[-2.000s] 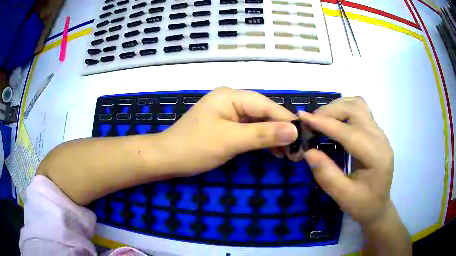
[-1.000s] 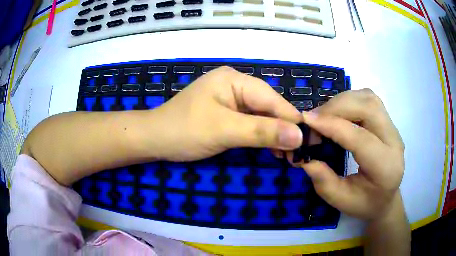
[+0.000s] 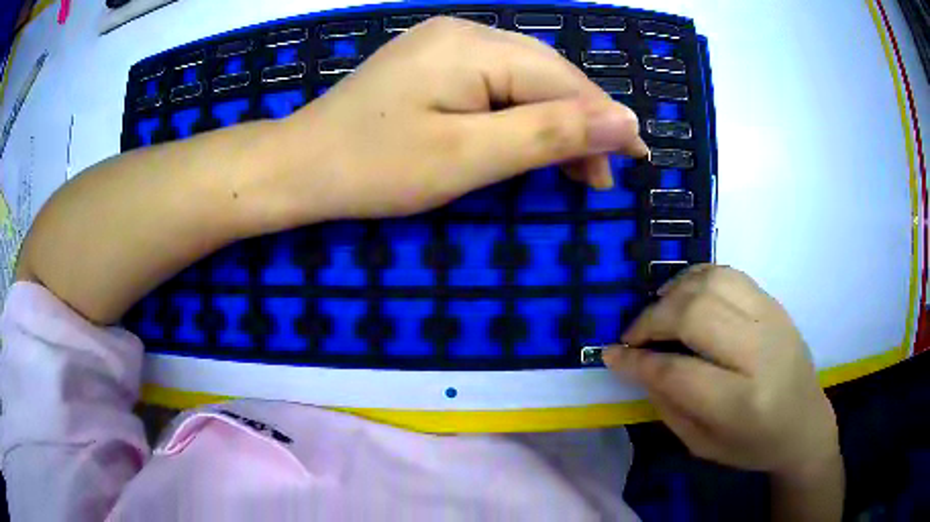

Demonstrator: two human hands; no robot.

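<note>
The blue and black tray point(image 3: 413, 291) lies under both hands. My right hand point(image 3: 724, 357) is at its lower right corner, thumb and forefinger pinched at the right end of a small black part point(image 3: 592, 355) with a bright outline, low in the tray. My left hand point(image 3: 479, 117) is over the upper right of the tray, thumb and forefinger close together; no part shows between them, and their inner side is hidden. Seated black parts point(image 3: 670, 158) with silvery outlines run down the right column and along the upper rows.
The white tray's edge point(image 3: 136, 12) shows at the top left. A pink stick point(image 3: 64, 11) is cut off at the top left corner, with a slim greyish tool point(image 3: 24, 99) below it. Yellow tape point(image 3: 408, 416) edges the bench near my pink garment point(image 3: 347, 459).
The hands have parted: my right hand has moved down to the tray's lower right corner, and my left stays higher. The view has shifted, leaving most of the white tray out of the picture.
</note>
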